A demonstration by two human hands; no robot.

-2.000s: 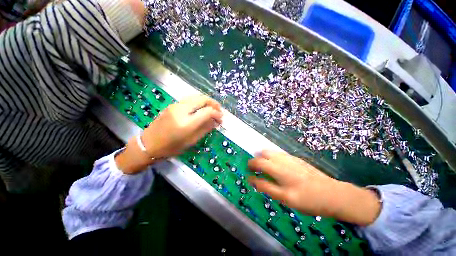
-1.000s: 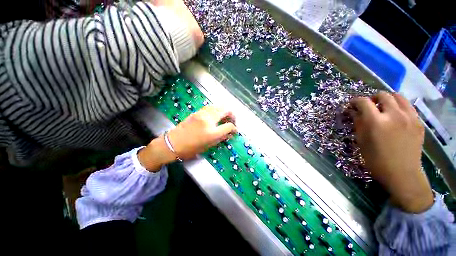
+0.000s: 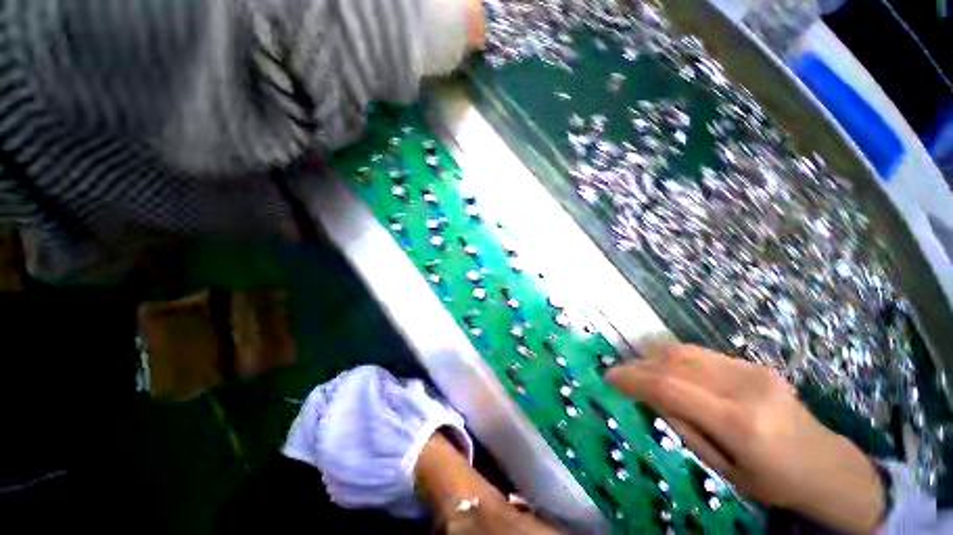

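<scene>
The green circuit board panel (image 3: 491,282) lies in the pale metal rail (image 3: 523,230), with rows of round silver-topped capacitors standing on it. My right hand (image 3: 731,423) is over the board's right edge at the lower right, fingertips close to the board. Whether it holds a part cannot be told. My left hand (image 3: 483,507) is cut off by the bottom edge, beside the near rail; its fingers are mostly out of view. Loose shiny capacitors (image 3: 752,240) lie heaped on the dark green tray (image 3: 637,89) beyond the rail. The picture is blurred.
A co-worker's striped sleeve (image 3: 209,84) reaches over the board's far end at upper left. A blue bin (image 3: 852,115) and a clear bag (image 3: 784,21) are behind the tray wall. Brown box-like shapes (image 3: 183,345) are low at left. A thin pale strip lies at the tray's right end.
My left hand has left the board and moved down to the bottom edge. My right hand has moved from the loose capacitors back over the board. The view has shifted.
</scene>
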